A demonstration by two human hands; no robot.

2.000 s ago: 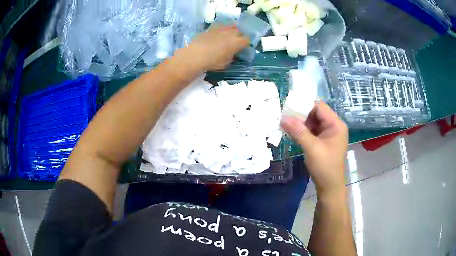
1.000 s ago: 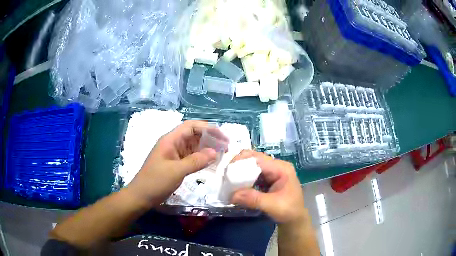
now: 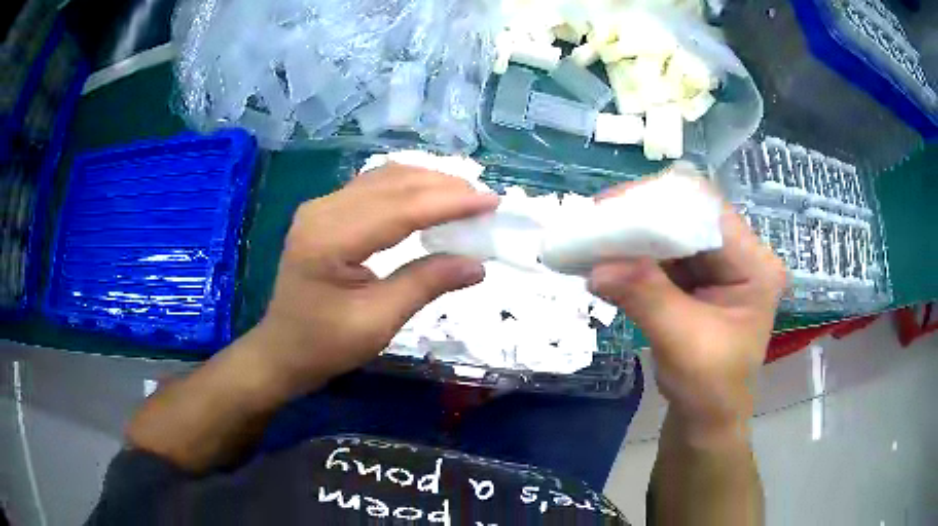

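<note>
My left hand [image 3: 386, 241] pinches a frosted translucent housing [image 3: 468, 236] between thumb and fingers above the white heap. My right hand [image 3: 699, 277] holds a thick white wrapped block [image 3: 633, 228], slightly blurred. The block's left end meets the housing's right end; whether it is inside cannot be told. The heap of thin white cotton sheets [image 3: 504, 324] lies below in a clear shallow tray [image 3: 617, 365], partly hidden by both hands.
A blue ridged tray [image 3: 144, 241] is at left. A clear bag of housings [image 3: 329, 77] and a bag of cream blocks [image 3: 669, 77] lie behind; loose housings [image 3: 561, 115] sit between. A clear blister tray of core parts [image 3: 818, 221] and stacked trays [image 3: 874, 51] are at right.
My left hand first reached to the housings at the back, then came over the heap with one. Both hands have since risen slightly, and the housing and white block now meet end to end.
</note>
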